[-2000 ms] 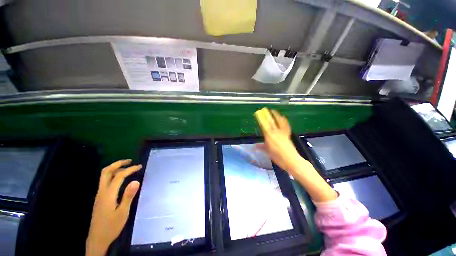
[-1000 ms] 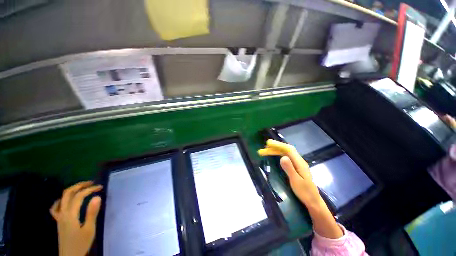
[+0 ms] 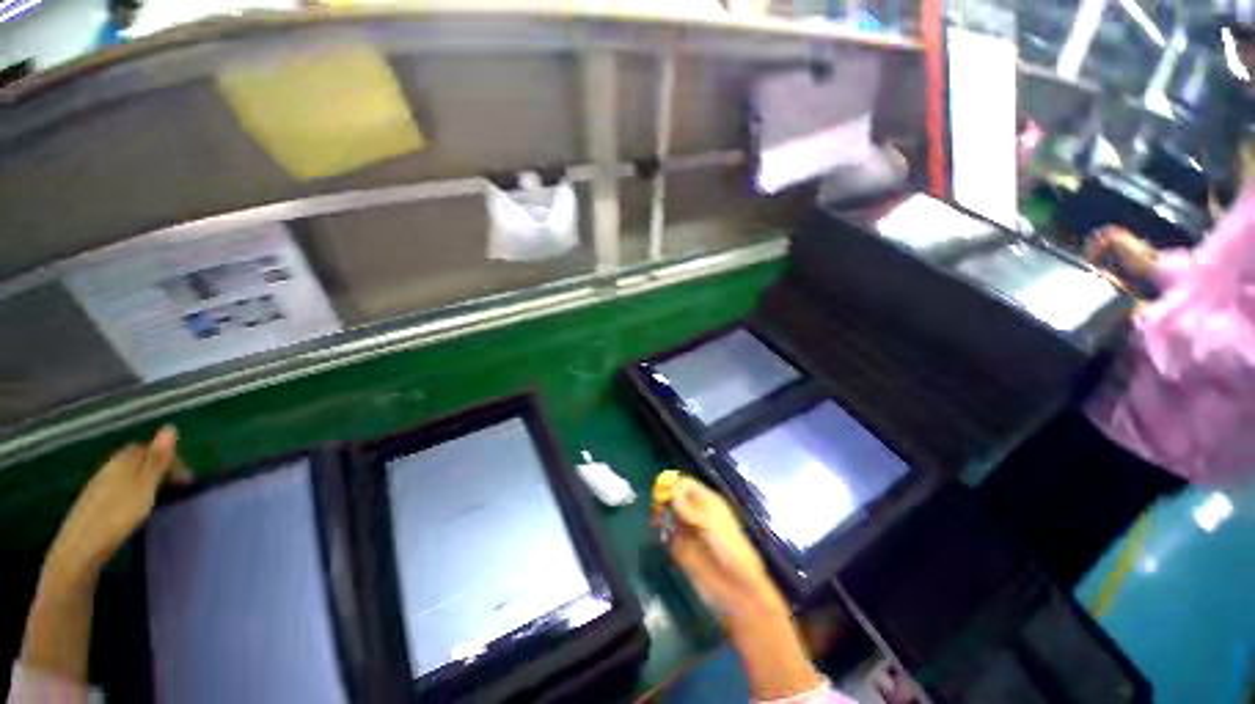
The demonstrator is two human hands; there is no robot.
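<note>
A black tray (image 3: 361, 550) in front of me holds two tablets side by side. The left tablet (image 3: 248, 591) shows a plain grey-blue screen. The right tablet (image 3: 482, 536) shows a pale screen with glare low down. My left hand (image 3: 110, 506) is at the tray's far left corner, slightly blurred, with nothing seen in it. My right hand (image 3: 716, 550) is right of the tray, over the green bench, with its yellow-capped fingertips drawn together. Whether something small is between them is unclear. A small white object (image 3: 606, 481) lies on the bench just beyond it.
A second tray with two tablets (image 3: 819, 475) stands to the right. Beyond is a black tray stack (image 3: 950, 323), with a person in a pink smock (image 3: 1197, 330) beside it. Another black tray (image 3: 991, 619) is lower right. A sheet (image 3: 207, 303) and yellow paper (image 3: 319, 107) hang behind.
The view has swung right. My right hand has come down from beyond the tray to its right side, and its fingers have closed together. My left hand has moved to the tray's far corner.
</note>
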